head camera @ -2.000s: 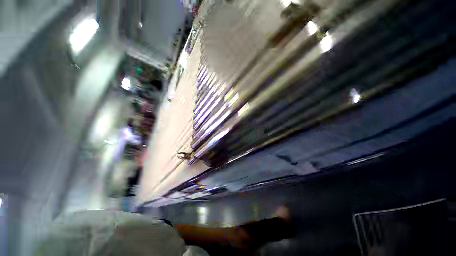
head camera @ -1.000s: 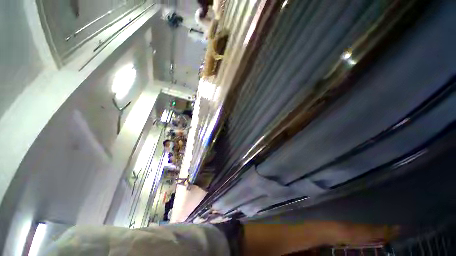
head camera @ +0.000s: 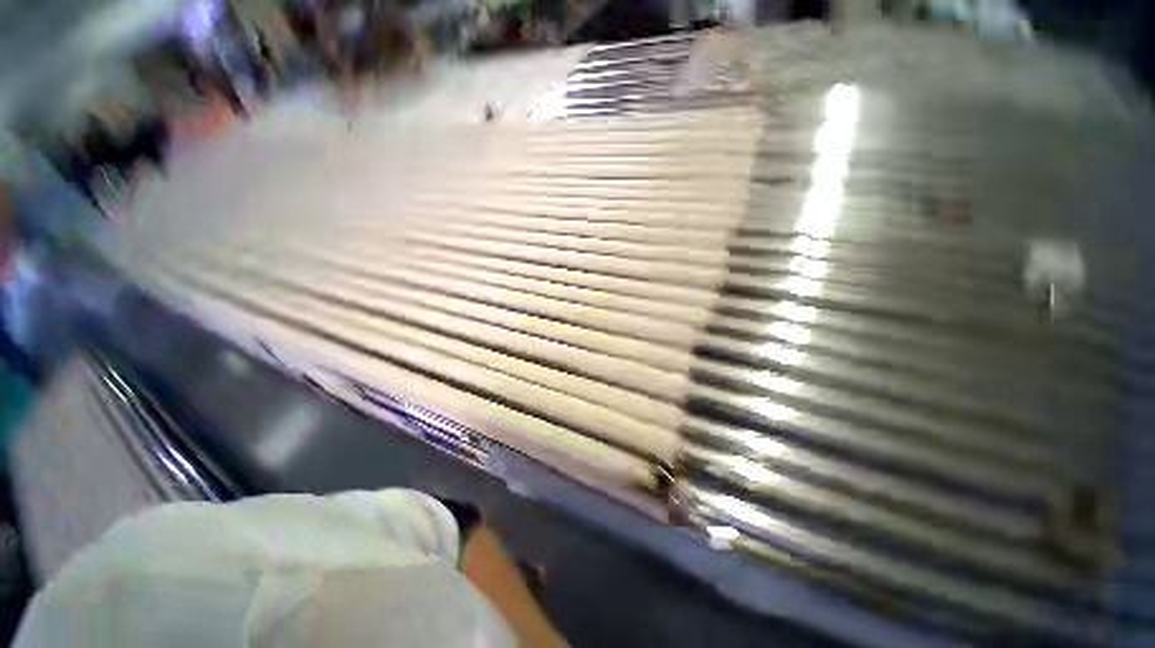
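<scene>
Long pale strips [head camera: 507, 266] lie side by side in parallel rows on the bed, with dark gaps between them. Bare shiny metal tubes [head camera: 861, 367] show to their right, with a bright reflection across them. Small dark clips [head camera: 665, 479] sit at the near end of the boundary between strips and tubes. A white-sleeved arm [head camera: 291, 570] comes in at the lower left; its bare forearm is cut off by the bottom edge. Neither of my hands is in the picture, so what they hold is hidden. The view is blurred.
A small white block [head camera: 1054, 268] lies on the tubes at the right. More bare tubes [head camera: 633, 70] show at the far side. A dark aisle runs along the bed's near side. Another bed with a shiny rail [head camera: 158, 430] is at the left. Blurred people stand at the upper left.
The view has swung from a sideways look along the bed and ceiling to one down over the strips and tubes. The bare forearm has mostly left the picture at the bottom.
</scene>
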